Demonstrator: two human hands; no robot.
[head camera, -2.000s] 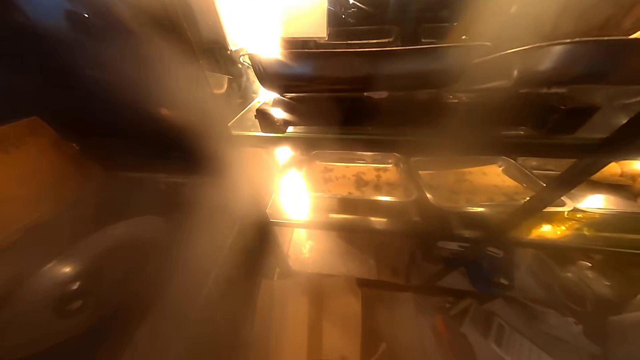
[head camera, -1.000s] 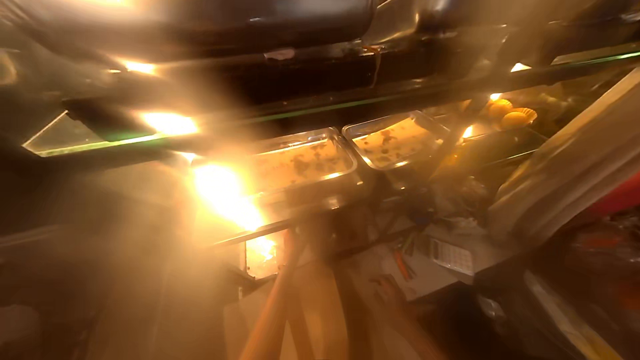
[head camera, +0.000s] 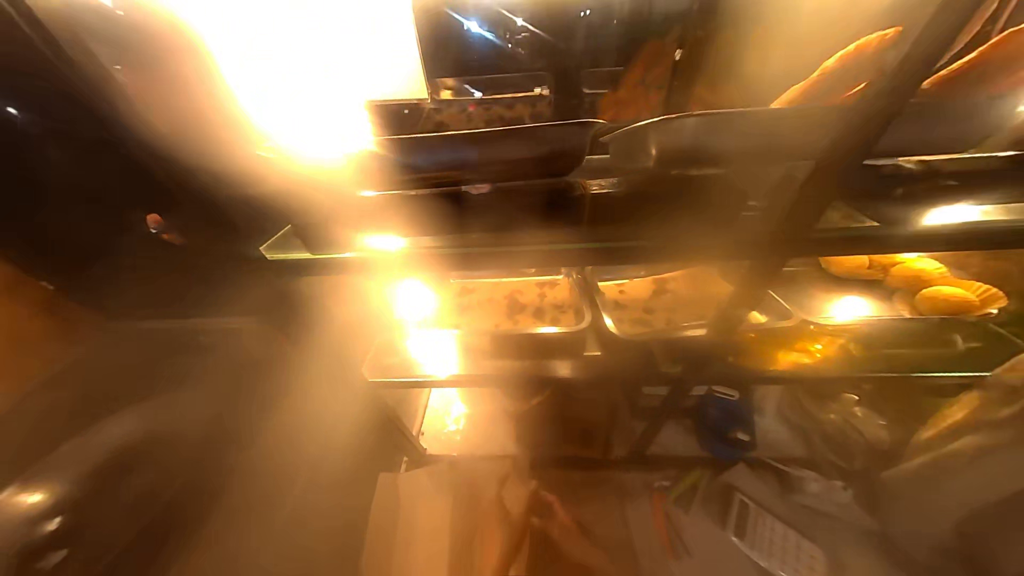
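Low in the middle, my right hand (head camera: 560, 520) is a blurred shape beside the edge of a brown paper bag (head camera: 424, 520); its fingers and anything in them cannot be made out. Just left of it, a blurred brown form against the bag may be my left hand (head camera: 514, 512), but its grip is unclear. Right of my hands lie a white calculator (head camera: 774, 534) and an orange pen-like stick (head camera: 662, 516). Above, metal trays of pale, dark-flecked food (head camera: 520, 306) (head camera: 664, 300) stand on a glass-edged shelf.
Glass shelf edges (head camera: 560, 378) run across above the hands. Shell-shaped pastries (head camera: 948, 298) sit at the right. A blue object (head camera: 726, 422) stands under the shelf. Dark trays (head camera: 488, 156) are higher up. Strong glare covers the upper left, and a dark post slants across the right.
The view has swung considerably and levelled. Forearms showing low in the middle one second ago now show less clearly. The paper bag remains low in the view.
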